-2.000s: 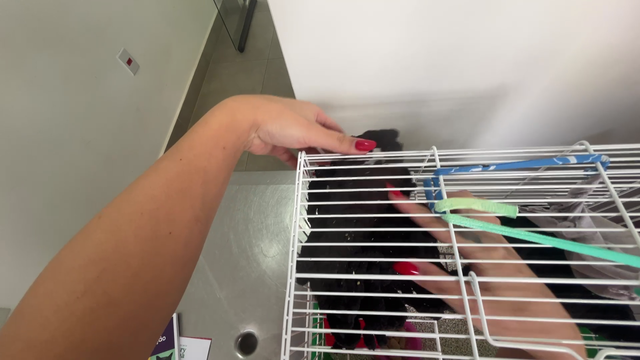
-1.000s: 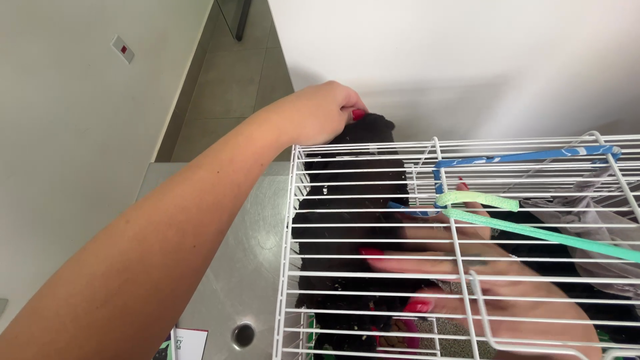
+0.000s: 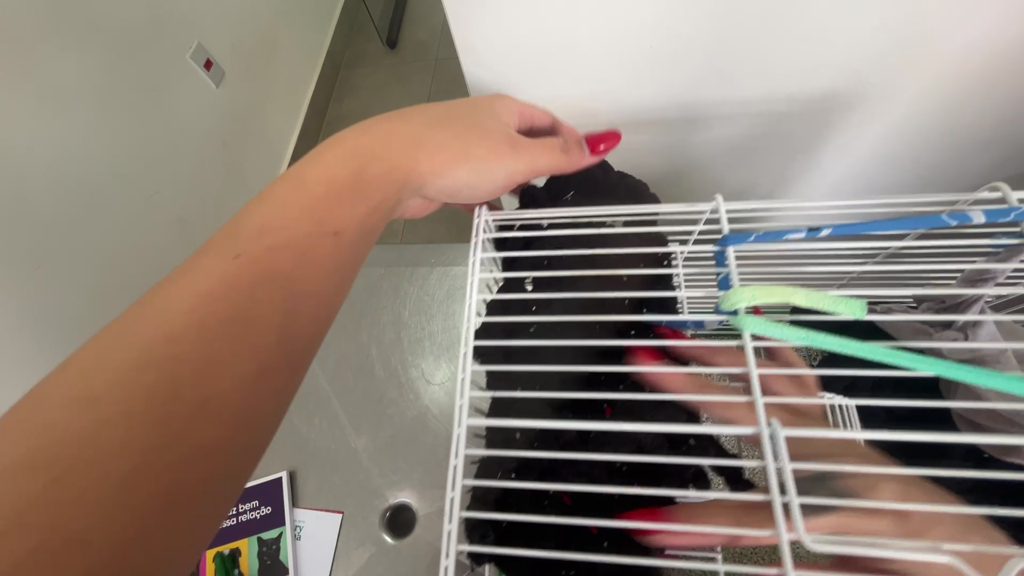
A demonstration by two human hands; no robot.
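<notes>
A white wire cage (image 3: 616, 424) fills the lower right. Inside its left end, seen through the bars, lies dark fluffy fabric (image 3: 576, 360) dotted with pale bits; part of it bulges out at the far top edge. My left hand (image 3: 496, 152) is outside the cage at that far left corner, its red-nailed thumb and fingers at the bulging fabric. My right hand (image 3: 768, 416), blurred, is inside the cage behind the bars, fingertips against the fabric's right side. Blue patterned fabric strip (image 3: 872, 228) and green cord (image 3: 880, 352) are tied round the bars.
Beneath the cage is a stainless steel table (image 3: 360, 384) with a round drain hole (image 3: 398, 520). Printed booklets (image 3: 264, 520) lie at its lower left. A white wall (image 3: 720, 72) stands behind the cage. Greyish cloth (image 3: 976, 336) is inside the cage at right.
The dark fabric has stayed at the cage's left end, still bulging past the far edge. My left hand has shifted along that corner; my right hand has moved within the cage.
</notes>
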